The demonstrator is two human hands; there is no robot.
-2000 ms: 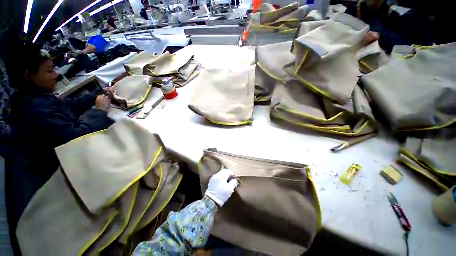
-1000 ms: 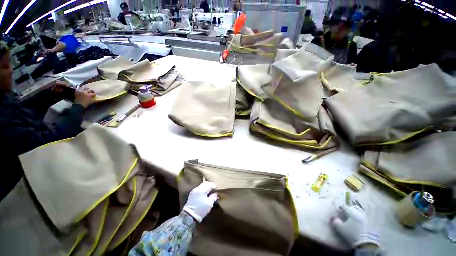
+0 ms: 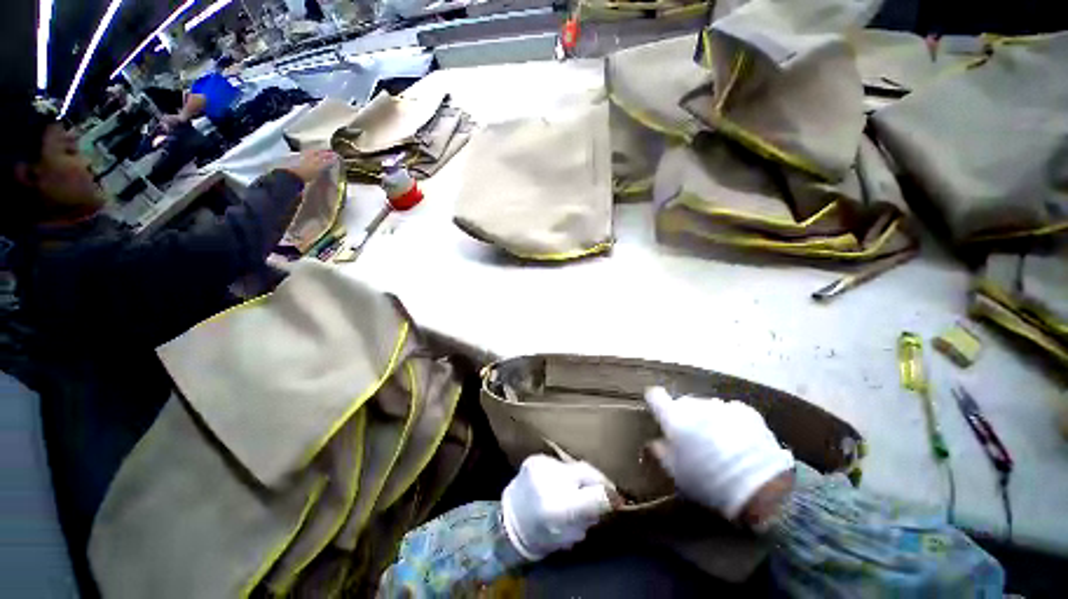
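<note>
A beige bag body (image 3: 586, 427) with yellow edges lies at the table's front edge, its mouth spread open towards me and the inside showing. My left hand (image 3: 556, 505), in a white glove, grips the near rim of the mouth. My right hand (image 3: 720, 454), also white-gloved, is over the opening with a finger pointing to the far side; its fingertips are partly hidden and I cannot tell whether they hold the cloth.
More bag bodies are piled at my left (image 3: 281, 374) and on the table's far side (image 3: 773, 199). At right lie a yellow tool (image 3: 910, 360), a tan block (image 3: 958, 344), red-handled snips (image 3: 981, 431) and a brush (image 3: 861, 276). A person sits at left.
The bag's mouth has gone from flat to spread open. My right hand has come from the table at right to the bag. The yellow tool now lies upright in view, beside a green stick.
</note>
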